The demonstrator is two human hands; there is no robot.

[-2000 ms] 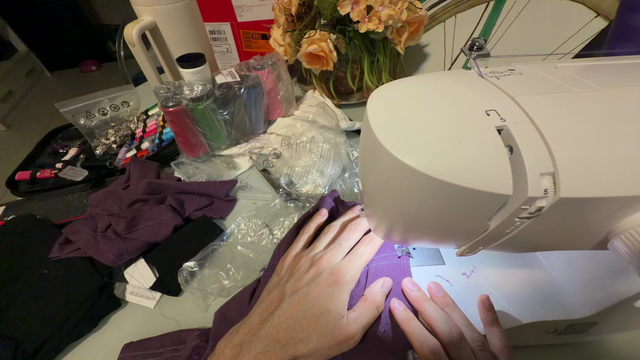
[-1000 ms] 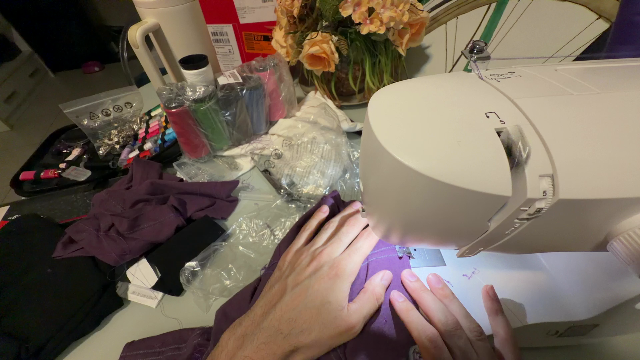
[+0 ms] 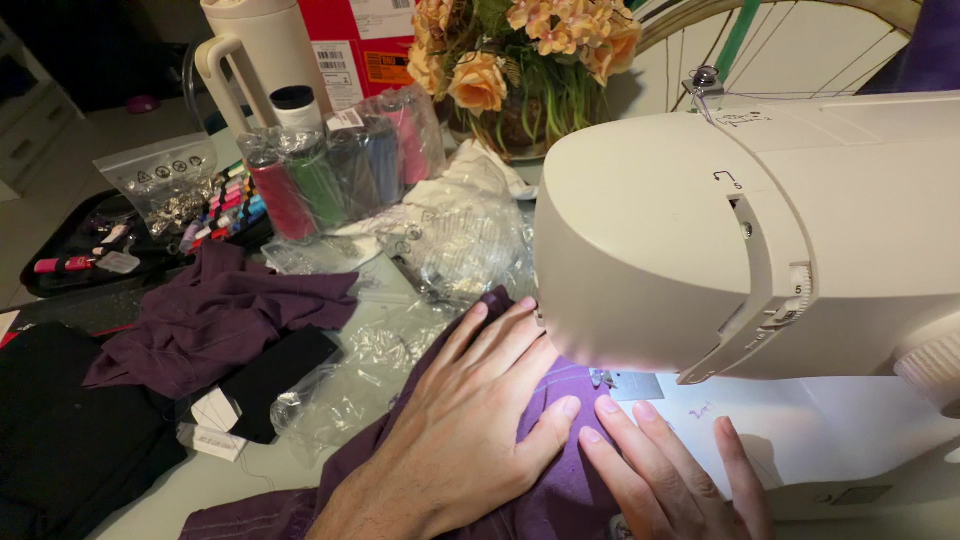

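Purple fabric (image 3: 574, 480) with pale stitch lines lies on the bed of a white sewing machine (image 3: 645, 240), its edge at the metal presser foot (image 3: 600, 377). My left hand (image 3: 465, 420) rests flat on the fabric, fingers spread and pointing toward the machine head, the thumb near the stitching. My right hand (image 3: 667, 480) is just right of it, fingers apart, two fingertips at the fabric's edge below the foot. The needle is hidden behind the machine head. Thread runs over the machine's top.
Left lie another purple cloth (image 3: 225, 322), black fabric (image 3: 67, 420), tags (image 3: 214, 442) and crumpled clear plastic (image 3: 352, 375). Behind stand wrapped thread spools (image 3: 315, 184), a cream jug (image 3: 262, 52) and orange flowers (image 3: 480, 82). A black tray (image 3: 56, 262) holds sewing supplies; a bicycle wheel is behind.
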